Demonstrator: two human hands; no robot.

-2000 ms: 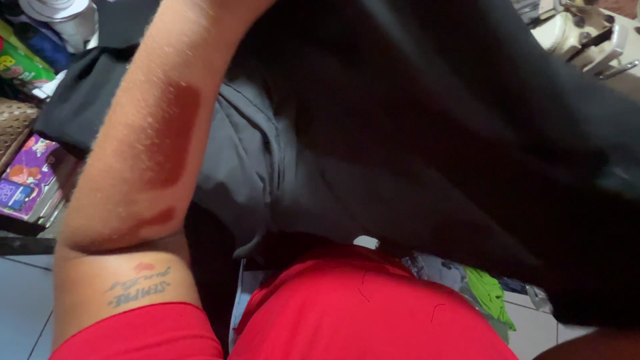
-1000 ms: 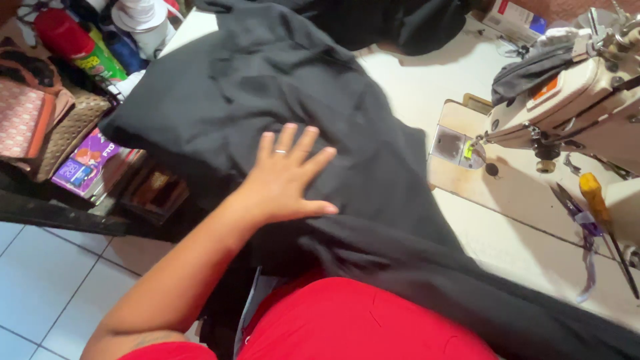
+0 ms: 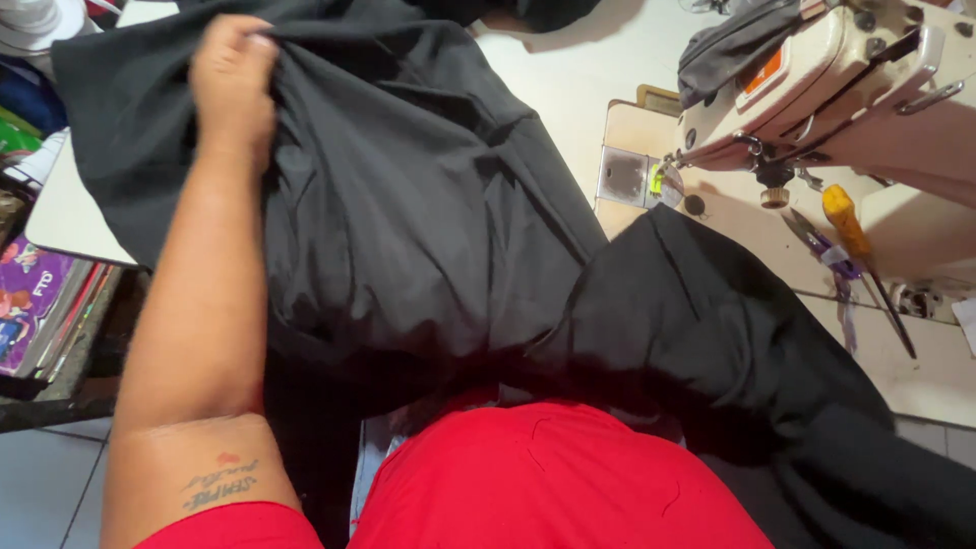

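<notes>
A large black cloth [image 3: 396, 191] lies in folds over the table's left and front part, and its lower right part hangs across my lap side. My left hand [image 3: 235, 76] is closed on the cloth near its upper left, pulling creases out from the fist. To the right of the cloth stands a cream sewing machine [image 3: 831, 99]; its needle area and metal plate [image 3: 624, 175] are uncovered. My right hand is out of view.
Thread snips [image 3: 827, 248] and a yellow-handled screwdriver [image 3: 846, 217] lie on the white tabletop [image 3: 862, 381], below the machine arm. A dark grey cloth [image 3: 732, 53] hangs on the machine. Books [image 3: 46, 305] are stacked at the left, with a white cone-like item [image 3: 34, 23] above.
My left hand lay spread flat on the middle of the cloth one second ago; it has moved up and left and closed on the fabric. Part of the cloth now rises in a fold at the right.
</notes>
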